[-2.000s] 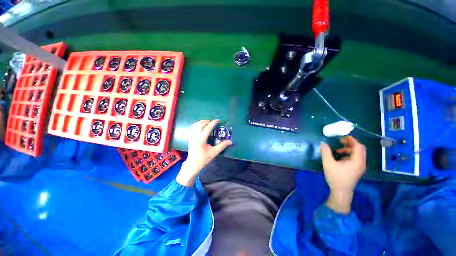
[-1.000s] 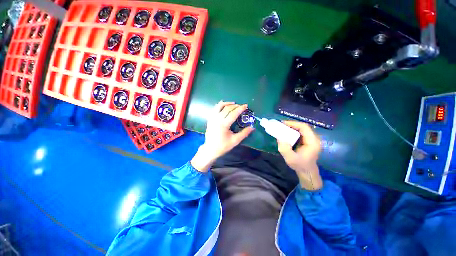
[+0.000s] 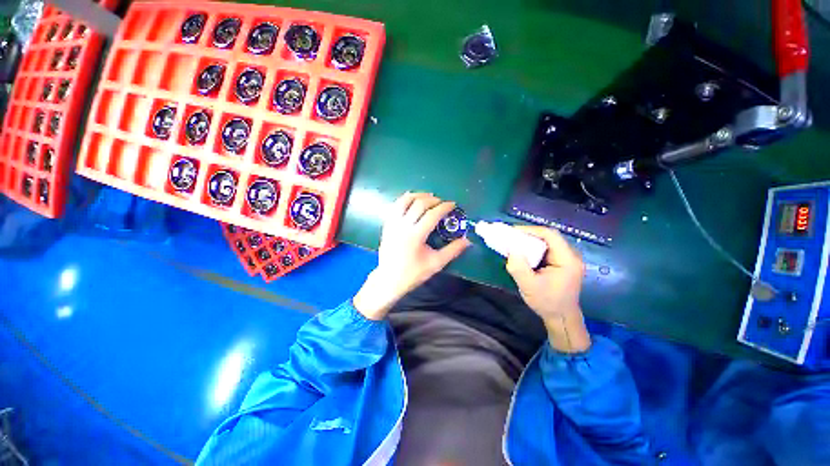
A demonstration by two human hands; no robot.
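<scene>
My left hand (image 3: pixel 414 244) holds a round black-and-silver unit (image 3: pixel 449 227) between thumb and fingers at the bench's front edge. My right hand (image 3: pixel 551 282) is shut on a small white squeeze bottle (image 3: pixel 515 244). The bottle lies tilted, its narrow tip pointing left at the unit's face. The tip is at or just over the unit; I cannot tell if it touches. Both hands are bare.
An orange-red parts tray (image 3: pixel 350 168), partly filled with units, lies left; a second tray (image 3: pixel 68 136) is further left and a lower tray (image 3: pixel 273 255) below. Another unit (image 3: pixel 478 45) lies at the back. The black toggle-clamp fixture (image 3: pixel 628 118) and blue controller (image 3: pixel 790 273) are right.
My right hand has taken the white bottle from the bench and brought it left to the unit. My left hand has hold of the unit. The view has shifted, moving the fixture rightward in the picture.
</scene>
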